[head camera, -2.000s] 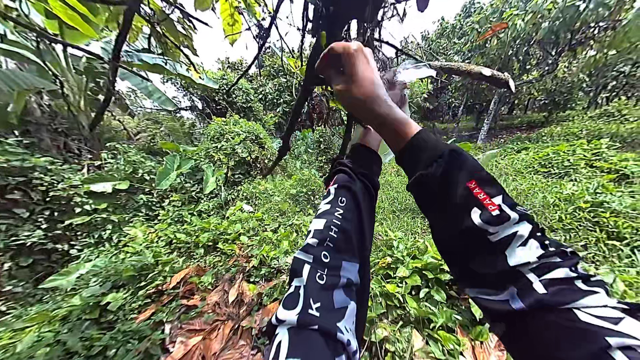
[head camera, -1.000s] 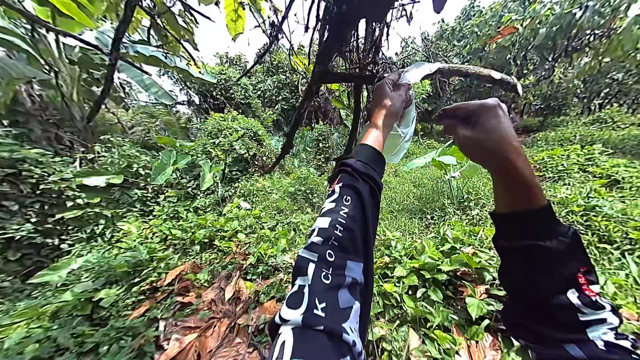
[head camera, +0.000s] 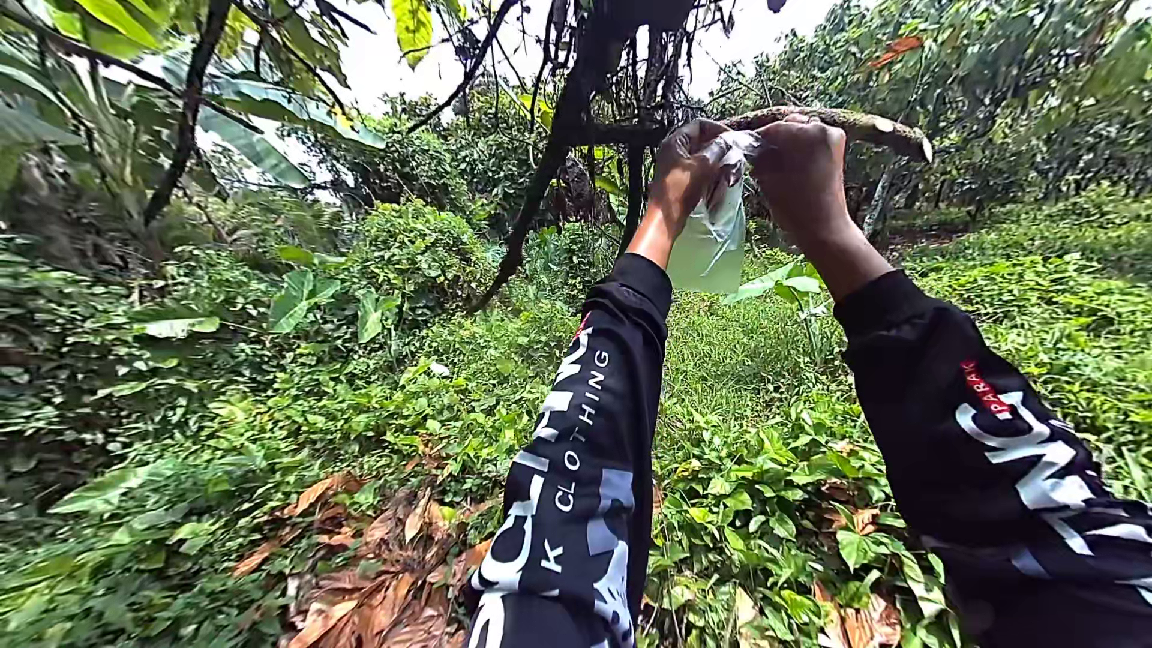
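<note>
A clear, thin plastic sheet or bag hangs below a cut tree branch, with its upper part bunched between the hands. My left hand grips the bunched plastic at the branch's underside. Close beside it on the right, my right hand is closed at the plastic's gathered edge, just under and in front of the branch. Its fingertips are partly hidden, and what they pinch is small. The branch runs behind both hands, and its pale sawn end points right.
Dark trunks and hanging twigs stand behind the hands. A thin dark stem rises at the left. Dry brown leaves lie low in front among green ground plants. Large banana-like leaves hang at the upper left.
A second ago my right hand was apart from the plastic, to its right; now it is back against it beside my left hand. My left hand has stayed at the branch.
</note>
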